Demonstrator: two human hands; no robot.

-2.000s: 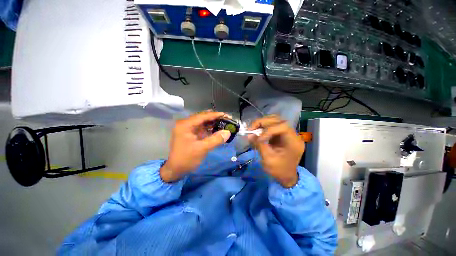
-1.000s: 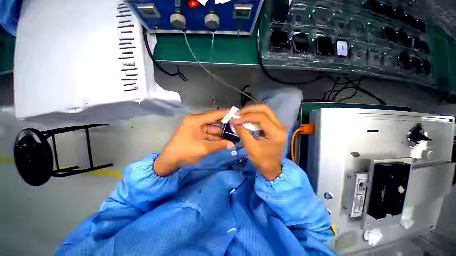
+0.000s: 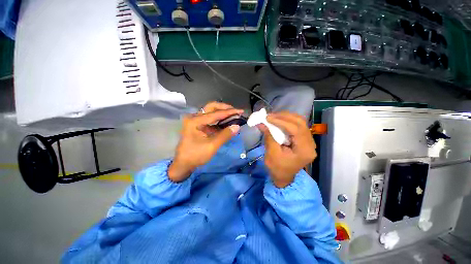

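Observation:
My left hand holds a small black watch case between thumb and fingers above my lap, seen nearly edge-on. My right hand grips a white wipe, bunched at the fingertips, with a white strip of it running down across the fingers. The wipe is close to the right edge of the case; I cannot tell whether they touch.
A blue control box and a blister tray with black units stand on the green bench. A white machine with a black fixture is at right. A white covered box and a black stool are at left.
The right hand has moved right, off the face of the case, with the wipe. The case is now turned nearly edge-on. The view has shifted slightly, showing the red button on the machine.

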